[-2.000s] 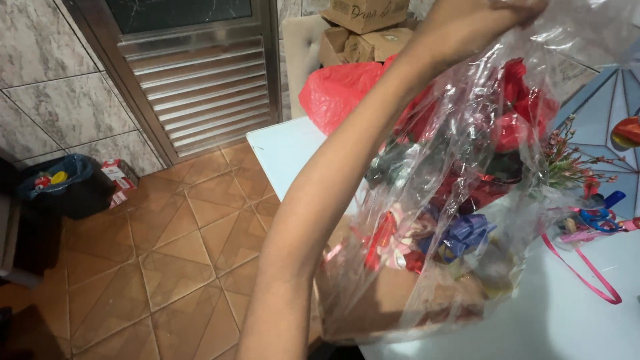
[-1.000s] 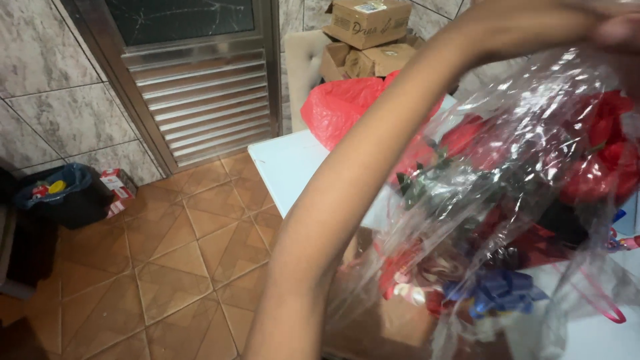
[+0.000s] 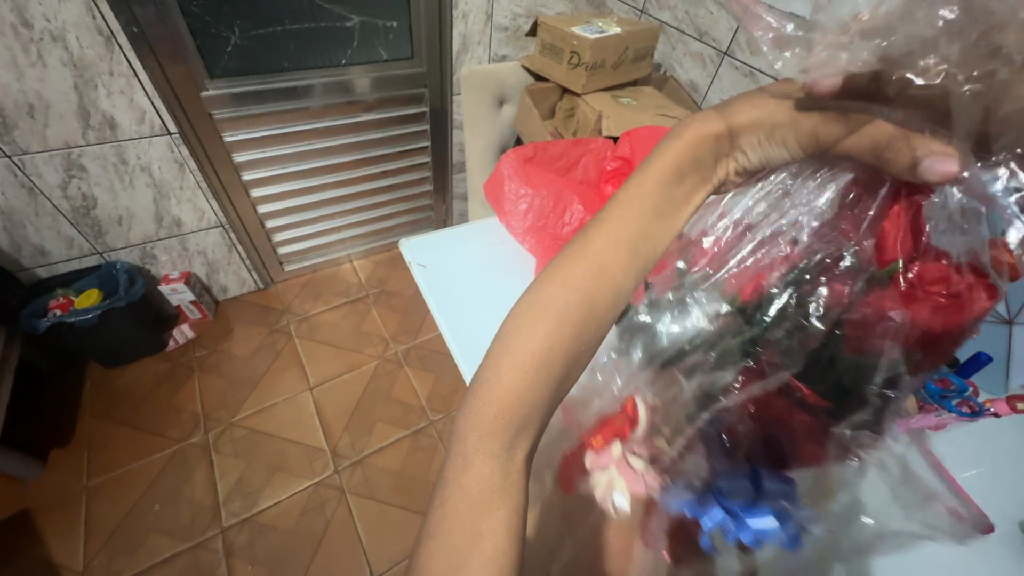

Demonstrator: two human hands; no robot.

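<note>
My left hand (image 3: 864, 132) reaches across from the lower middle to the upper right, its fingers closed at the gathered top of a clear plastic bag (image 3: 768, 216). Blurred skin behind the film at the top right may be my right hand; its fingers are hidden. Red artificial flowers (image 3: 920, 304) with dark green parts show through the bag. Lower down, a shiny blue ribbon bow (image 3: 740, 508) and a red, pink and white bow (image 3: 620, 464) show through the film below my left hand.
Red thin plastic (image 3: 544, 184) lies on the white table (image 3: 468, 272). Cardboard boxes (image 3: 596, 52) are stacked on a beige chair (image 3: 484, 120). Blue-handled scissors (image 3: 952, 396) and a pink strip (image 3: 956, 488) are at right. A lined bin (image 3: 112, 320) stands on the floor at left.
My left hand has moved from the top edge, lower into view. The bag's top is bunched beneath it, and the flowers inside have shifted to the right.
</note>
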